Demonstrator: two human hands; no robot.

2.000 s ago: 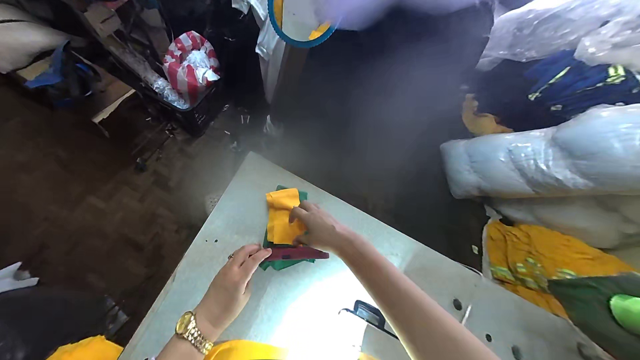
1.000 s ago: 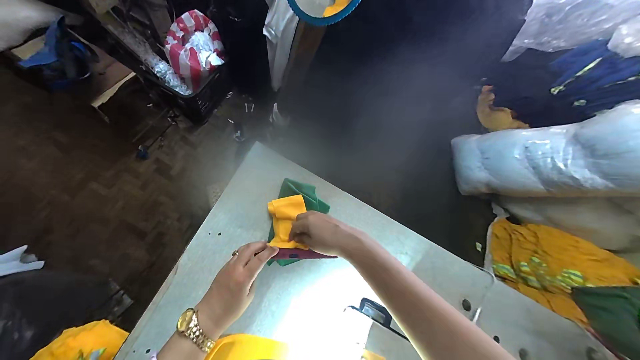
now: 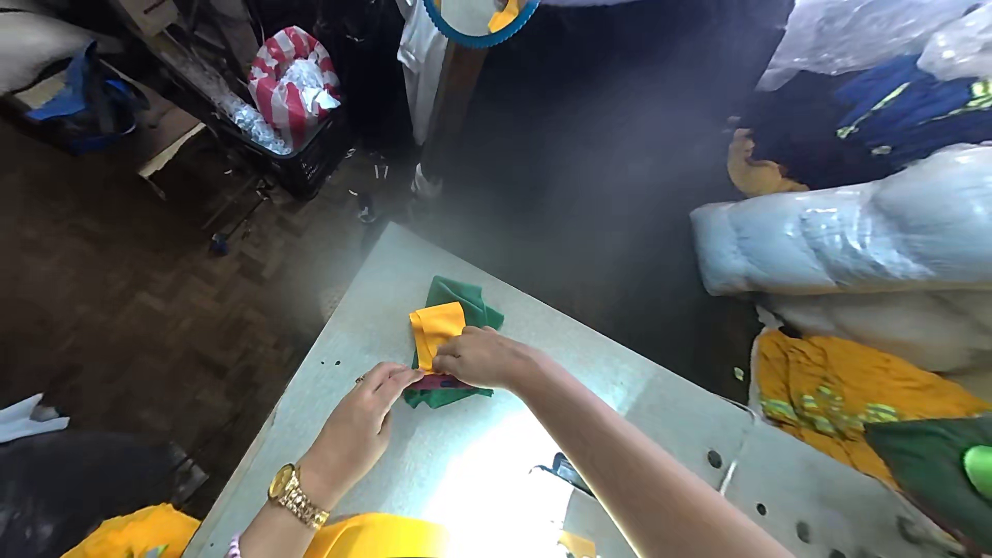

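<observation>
A yellow fabric piece (image 3: 436,325) lies folded over green fabric (image 3: 457,294) near the far corner of the pale table (image 3: 372,310). Across its near end is a dark red strip (image 3: 434,382), its material unclear. My left hand (image 3: 360,426), with a gold watch on the wrist, presses fingertips on the strip's left end and the yellow edge. The fingers of my right hand (image 3: 484,356) are bent onto the yellow fabric's right side; its fingertips are partly hidden.
A dark object (image 3: 570,473) lies beside my right forearm, near yellow material (image 3: 380,536) at the table's near edge. Plastic-wrapped rolls (image 3: 837,232) and yellow garments (image 3: 860,387) are at right. A black crate (image 3: 306,163) with a red-and-white striped bag (image 3: 291,85) stands back left.
My right hand has shifted from the upper part of the yellow fabric down toward the dark red strip. More green fabric shows beyond the yellow piece than two seconds ago.
</observation>
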